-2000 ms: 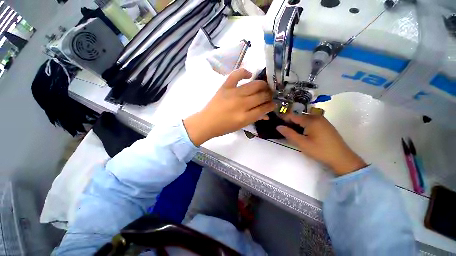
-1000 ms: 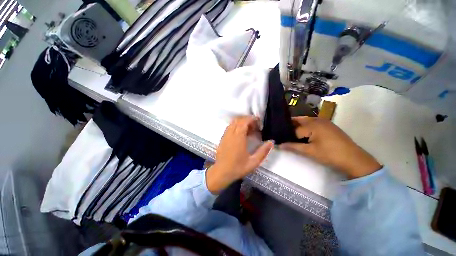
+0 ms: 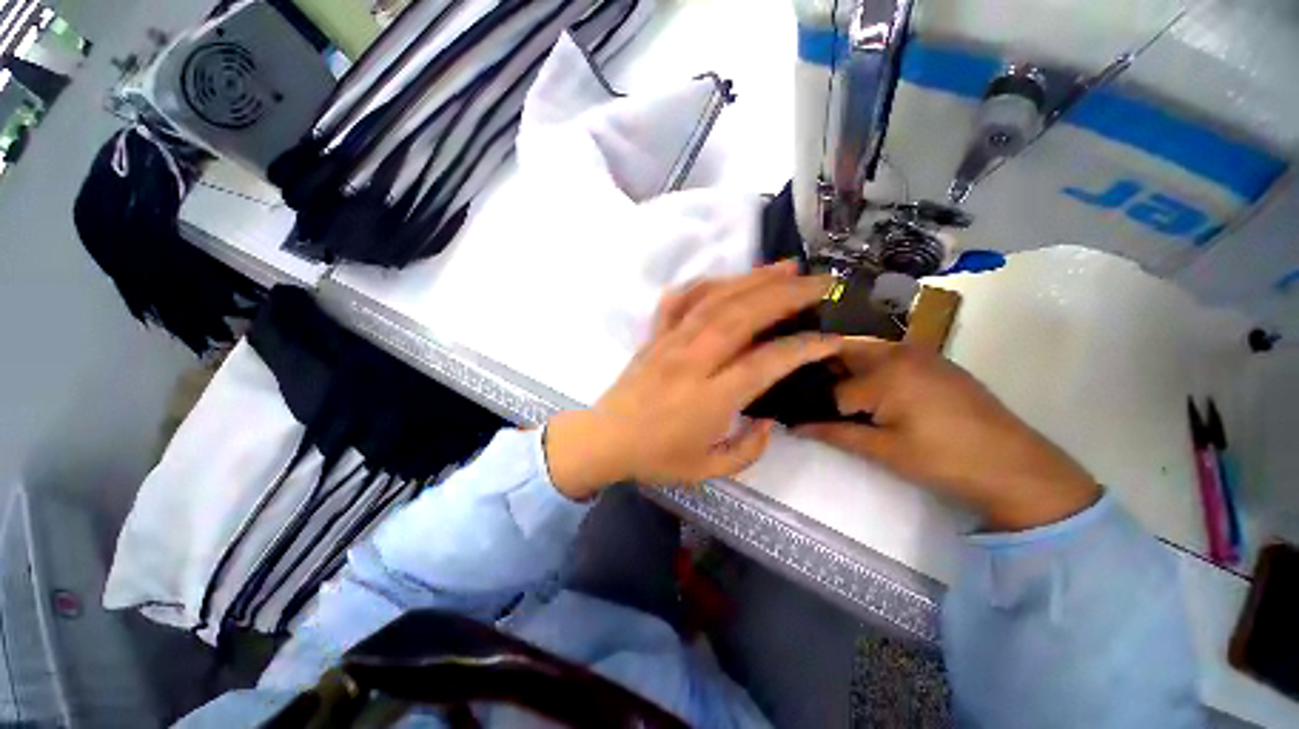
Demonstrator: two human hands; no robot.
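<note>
The black end piece (image 3: 812, 390) lies in front of the presser foot (image 3: 843, 254), largely covered by my hands. The white panel (image 3: 598, 235) spreads to the left of the needle area and joins black fabric near the foot. My left hand (image 3: 698, 373) lies flat over the black piece and the panel's edge, fingers spread toward the foot. My right hand (image 3: 940, 427) holds the black piece's right side between thumb and fingers. Whether the needle is in the cloth is hidden.
The sewing machine head (image 3: 1054, 128) stands above. A tan block (image 3: 933, 319) is beside the foot. Pens (image 3: 1215, 481) and a phone (image 3: 1268, 624) lie at right. Stacked panels (image 3: 463, 121) lie at far left, more panels (image 3: 271, 491) below the table edge, and black strips (image 3: 150, 235) hang at left.
My left hand has moved from the near table edge up and forward over the black piece, laying its fingers across it. My right hand has stayed nearly in place, holding the piece.
</note>
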